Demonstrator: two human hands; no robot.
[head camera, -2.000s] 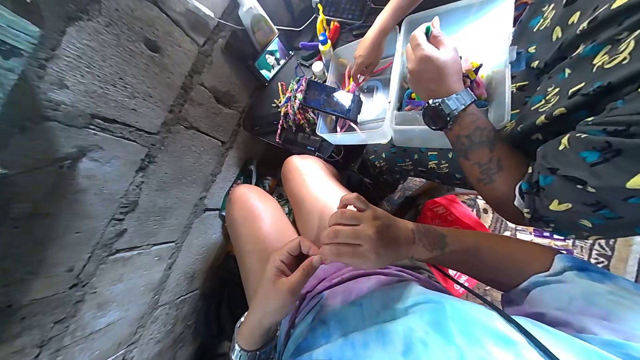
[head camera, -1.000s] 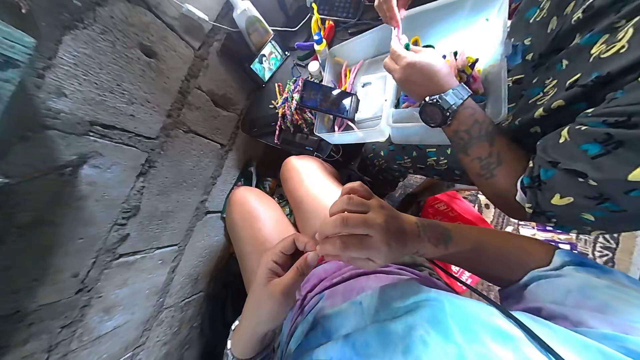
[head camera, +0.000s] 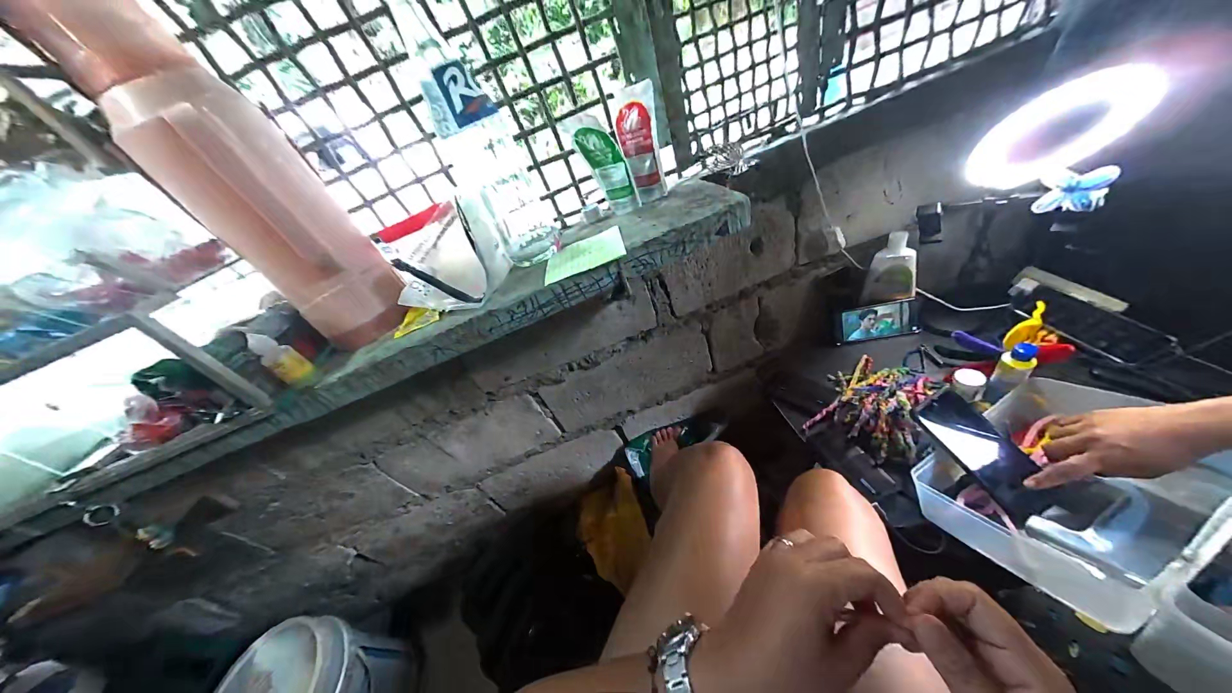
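My left hand (head camera: 808, 606), with a metal watch at the wrist and a ring, is over my thighs at the bottom of the head view. Its fingertips meet those of my right hand (head camera: 982, 635), just beside it. Both hands pinch at one spot; whether a small thing is between the fingers cannot be told. Further off, at the right, a clear plastic container (head camera: 1030, 568) holds pink and coloured strips. A smartphone (head camera: 977, 452) lies across its edge. A co-worker's hand (head camera: 1107, 443) reaches over the phone and the strips.
A bundle of multicoloured braided cords (head camera: 881, 404) lies on the dark table, near a propped phone (head camera: 878, 320), a blue-capped bottle (head camera: 1013, 371) and pliers (head camera: 1030, 332). A ring light (head camera: 1064, 125) glows behind. Bottles and tubes stand on the concrete ledge (head camera: 664, 226). A lidded bucket (head camera: 294, 659) is at lower left.
The view has swung left and up, bringing in the window ledge. The co-worker's hand is back at the strips in the container. My hands remain together over my lap.
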